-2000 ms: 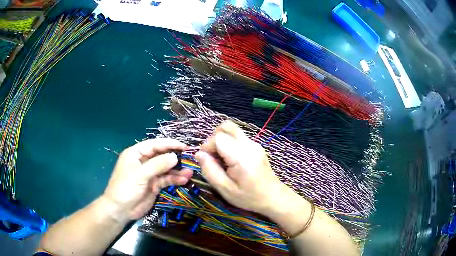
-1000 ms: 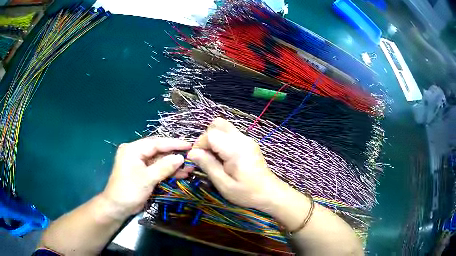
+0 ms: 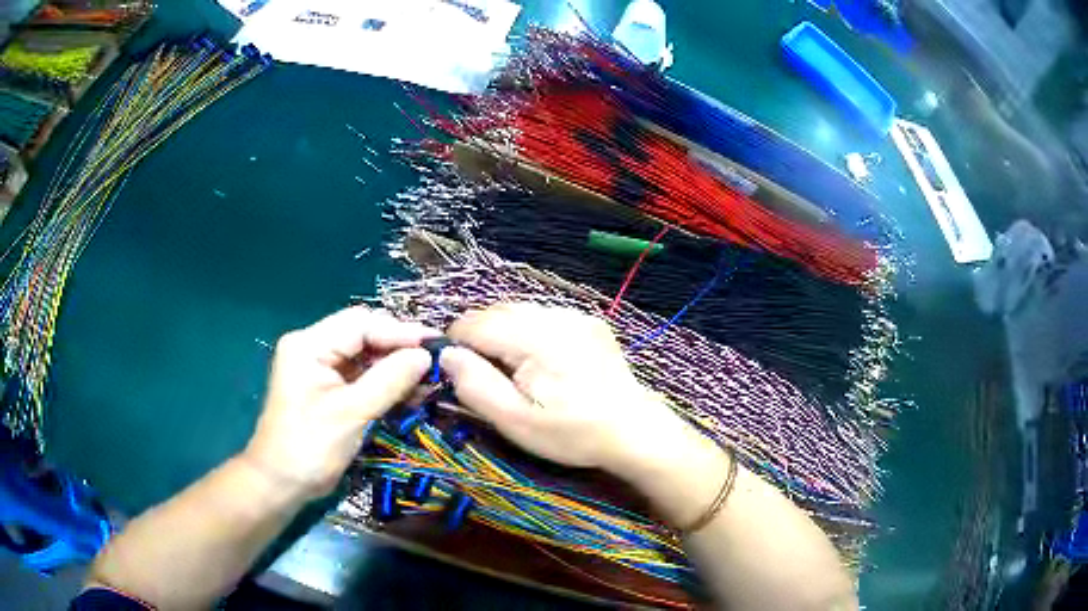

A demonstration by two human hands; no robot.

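Observation:
My left hand (image 3: 340,388) and my right hand (image 3: 543,376) meet over the nearest tray. A small dark connector housing (image 3: 439,349) is pinched between the fingertips of both hands, partly hidden by them. A red wire (image 3: 635,272) and a blue wire (image 3: 696,304) stick out past my right hand, over the piles; their near ends are hidden. Part-built harnesses (image 3: 513,483) with blue housings and yellow, orange and blue wires lie in the tray below my hands.
Pink-and-white wires (image 3: 752,388), black wires (image 3: 787,316) with a green piece (image 3: 624,245), red wires (image 3: 704,197) and dark blue wires (image 3: 764,137) lie beyond. A harness bundle (image 3: 90,179) is at left. Paper sheets (image 3: 382,36), a blue tray (image 3: 838,74) and a white strip (image 3: 940,191) are further back.
The right fingers have closed in against the left fingertips, and the housing has turned to lie between both hands. The view has shifted slightly.

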